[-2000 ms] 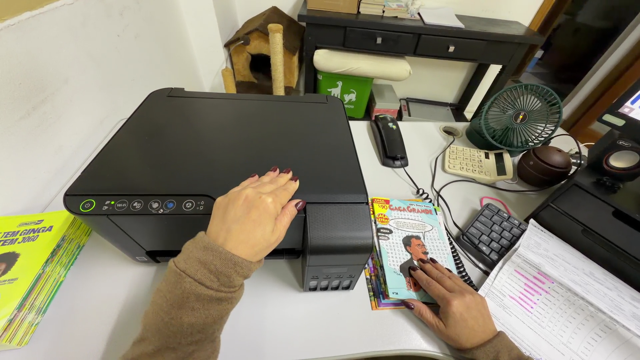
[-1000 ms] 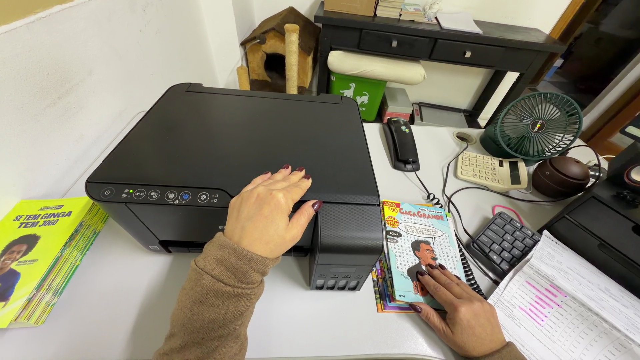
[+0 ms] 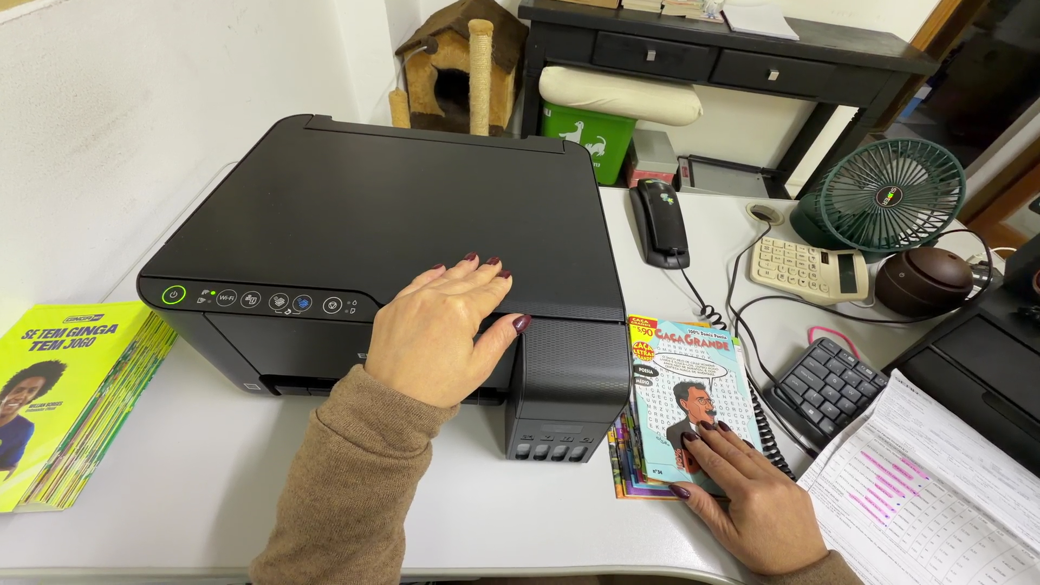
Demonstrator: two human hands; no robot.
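A black ink-tank printer stands on the white desk with its lid down, its power button ringed in green light. My left hand lies on the lid's front edge, near the right end of the button panel, fingers somewhat apart and holding nothing. To the right of the printer lies a small pile of puzzle magazines, with a light blue word-search one on top. My right hand rests on the lower part of that cover, fingers spread over it and not gripping.
Yellow-green booklets are stacked at left. A corded telephone handset, calculator, green fan, brown round device, small keyboard and printed papers occupy the right. Loose cables cross the desk.
The power button's green ring, lit two seconds ago, looked dark one second ago and is lit now. Both hands have kept about the same places.
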